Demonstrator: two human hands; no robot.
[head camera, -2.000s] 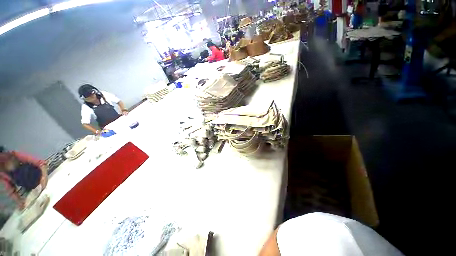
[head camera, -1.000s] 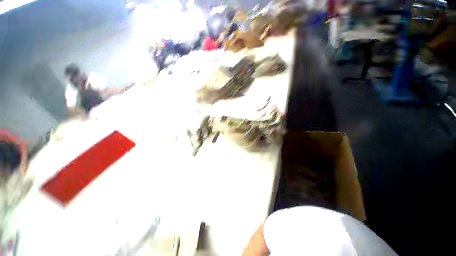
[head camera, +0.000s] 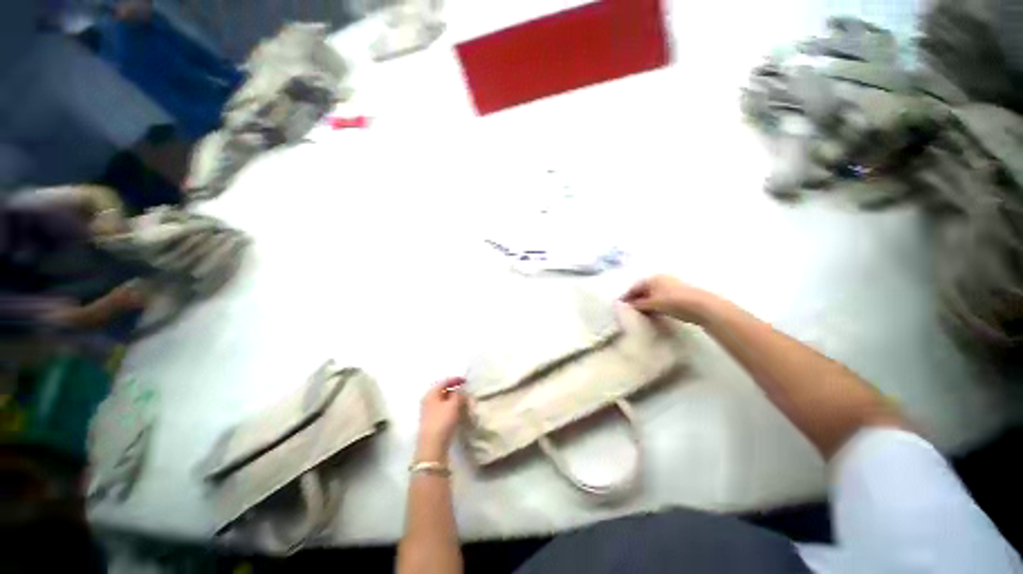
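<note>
A beige handbag (head camera: 578, 387) lies on the white-covered table in front of me, its dark opening slit across it and a looped handle hanging toward me. My left hand (head camera: 444, 413) is at the bag's left end, fingers pinching its edge. My right hand (head camera: 662, 301) grips the bag's upper right corner. A second beige handbag (head camera: 297, 432) lies to the left with its handle toward me. A plastic bag (head camera: 561, 264), washed out by glare, lies beyond the bag in front of me.
A red board (head camera: 567, 56) lies at the back. A heap of straps (head camera: 841, 112) and beige bags (head camera: 987, 247) are at the right. At the left, another person's arms (head camera: 107, 303) are at a beige pile (head camera: 185, 258). A small red-marked piece (head camera: 349, 121) lies at the back left.
The view has swung down and left onto the near table. Both my hands are now in view, holding a handbag. The cardboard box and far table are out of view.
</note>
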